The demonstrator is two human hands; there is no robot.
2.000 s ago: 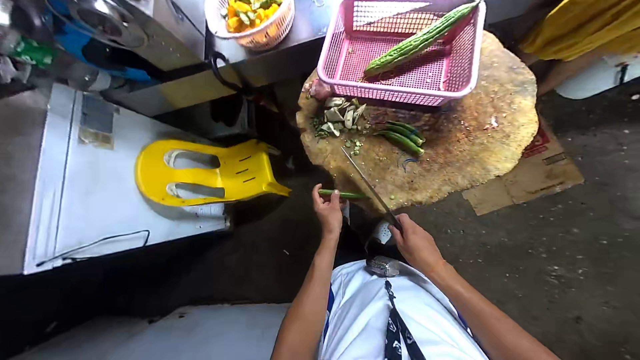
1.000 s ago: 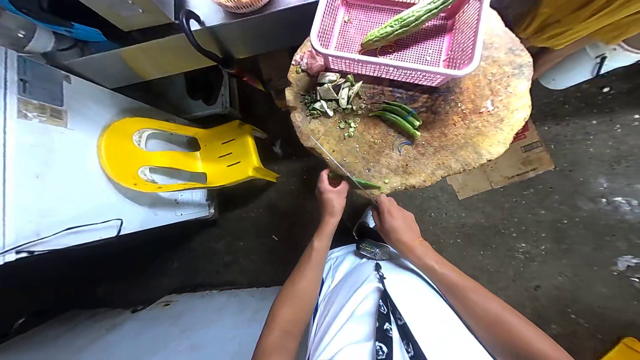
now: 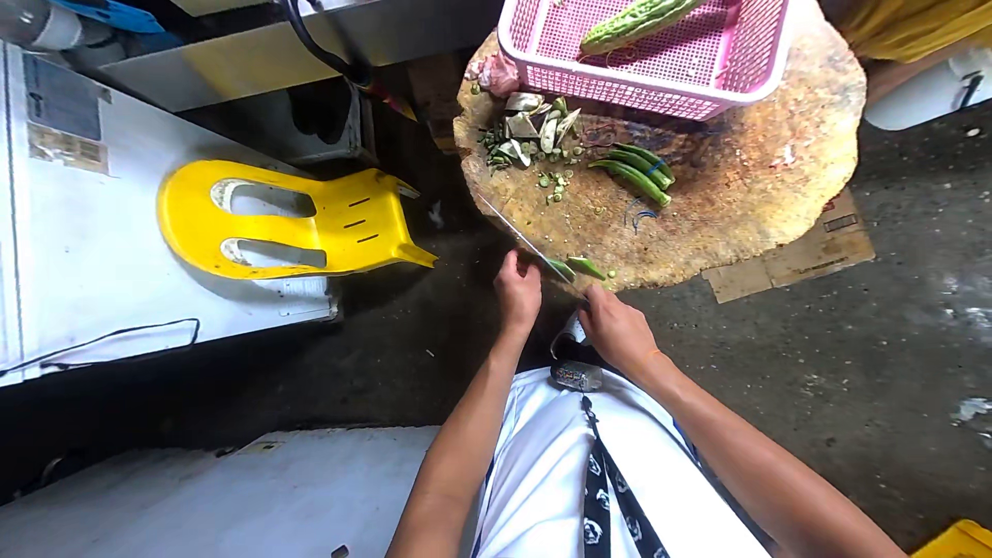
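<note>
At the near edge of a round wooden chopping block [image 3: 744, 232], my right hand [image 3: 620, 329] grips the handle of a knife [image 3: 527, 242], its thin blade pointing up and left. My left hand [image 3: 519, 291] holds a green okra pod [image 3: 559, 269] against the block, partly hidden by the blade. A cut green piece [image 3: 587, 268] lies just right of the blade. Farther back are several whole okra pods [image 3: 635, 170], small green slices [image 3: 554, 184] and a pile of pale eggplant pieces [image 3: 542, 128].
A pink plastic basket [image 3: 620, 87] holding a bitter gourd [image 3: 635, 25] stands on the block's far side. Pinkish bulbs [image 3: 497, 74] sit beside it. A yellow plastic chair [image 3: 341, 221] is at left by a white cabinet [image 3: 132, 225]. Cardboard [image 3: 798, 260] lies under the block's right side.
My left hand and the pod have moved onto the block's edge under the knife. A separate cut piece now lies right of the blade. The view has shifted.
</note>
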